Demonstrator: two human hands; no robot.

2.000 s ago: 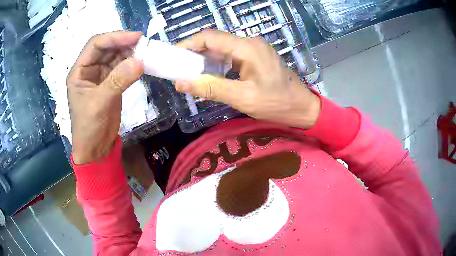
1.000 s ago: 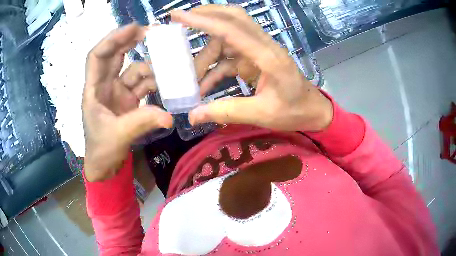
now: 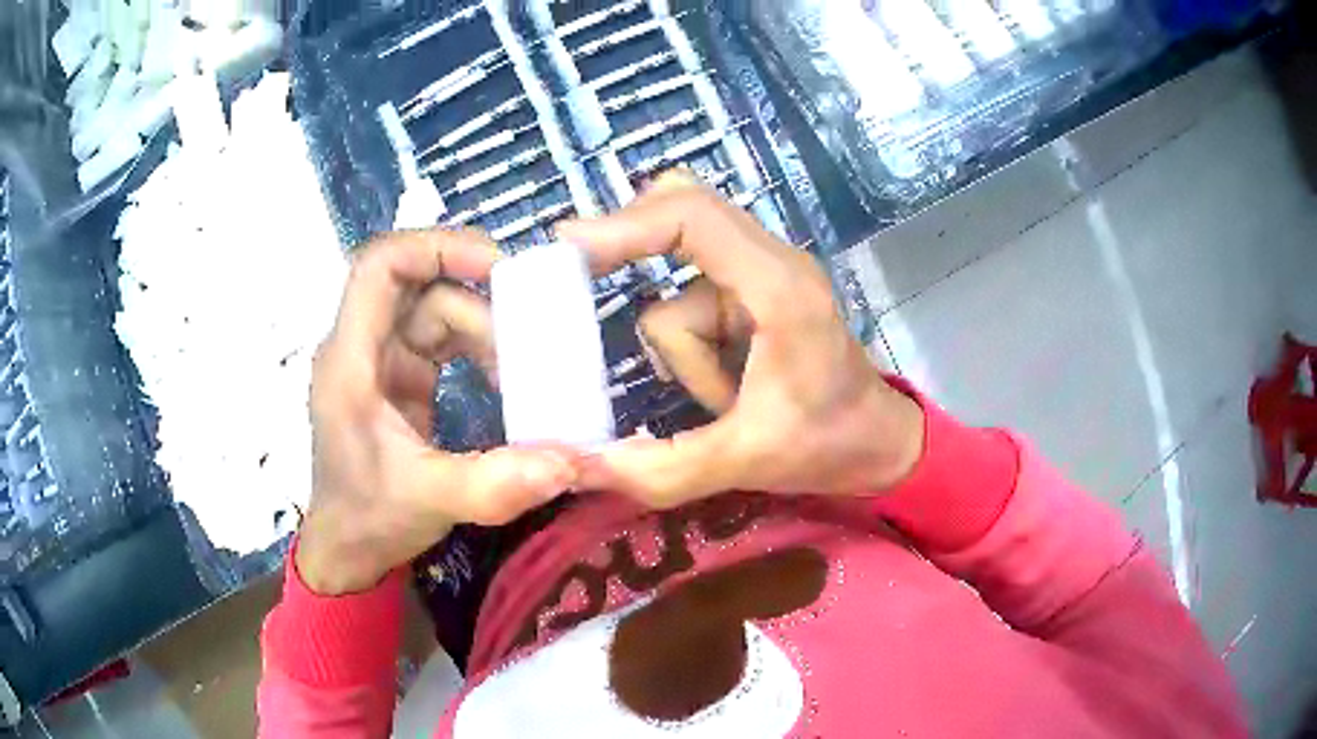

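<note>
A whitish rectangular filled unit (image 3: 552, 347) stands nearly upright in the picture between my two hands. My left hand (image 3: 419, 390) grips its left side, with the thumb at the lower end and the index finger at the upper end. My right hand (image 3: 737, 347) grips it from the right in the same way. Both thumbs meet at the lower end. Behind the hands lies the core tray (image 3: 571, 116), with thin rods in ladder-like rows. My hands hide its near part.
The pad tray's heap of white pieces (image 3: 217, 332) lies left of the core tray. White blocks (image 3: 123, 72) lie at the back left. The filled-unit tray (image 3: 924, 159) is at the upper right. A red stool (image 3: 1284, 422) stands on the tiled floor at right.
The unit was tilted sideways, then turned upright; its clear lower end is now covered by the thumbs. Both hands have closed in around it and moved lower. The view shows more of the trays.
</note>
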